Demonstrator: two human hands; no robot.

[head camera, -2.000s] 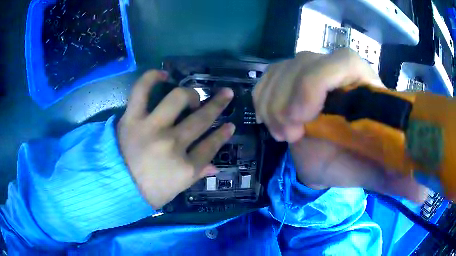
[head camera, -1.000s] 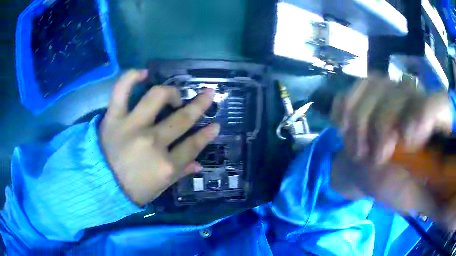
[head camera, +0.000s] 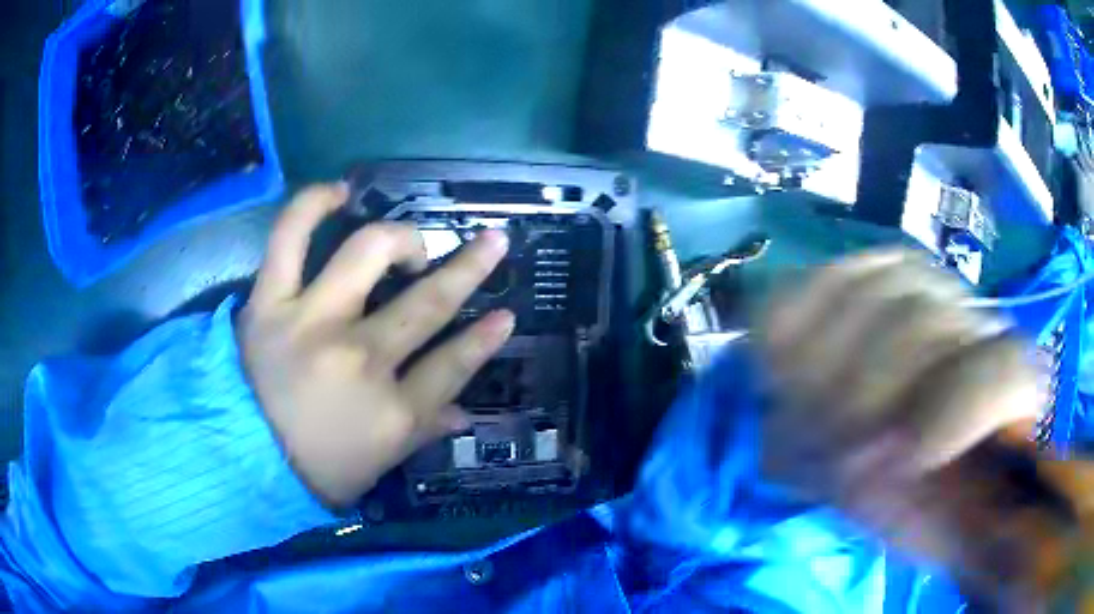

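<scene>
A black plastic housing (head camera: 554, 278) with rows of slots and a round centre feature sits in the black fixture (head camera: 596, 190), which has two white rectangles near its lower edge. My left hand (head camera: 366, 348) lies over the housing's left part with fingers spread, the fingertips on or just above it; it hides that side. My right hand (head camera: 900, 372) is blurred, to the right of the fixture, around the orange electric screwdriver (head camera: 1056, 510). The screwdriver is blurred and cut off by the right edge; its tip cannot be seen.
A silver air blow gun (head camera: 696, 300) with a brass-coloured tip lies right of the fixture. A blue bin (head camera: 271, 132) of small screws is at upper left. White boxes with metal mechanisms (head camera: 756, 108) stand at upper right. A pale hose (head camera: 1032, 295) and blue cloth are at far right.
My right hand has moved right and down with the screwdriver, away from the fixture, uncovering the blow gun. My left hand stays over the housing. The whole view has shifted a little.
</scene>
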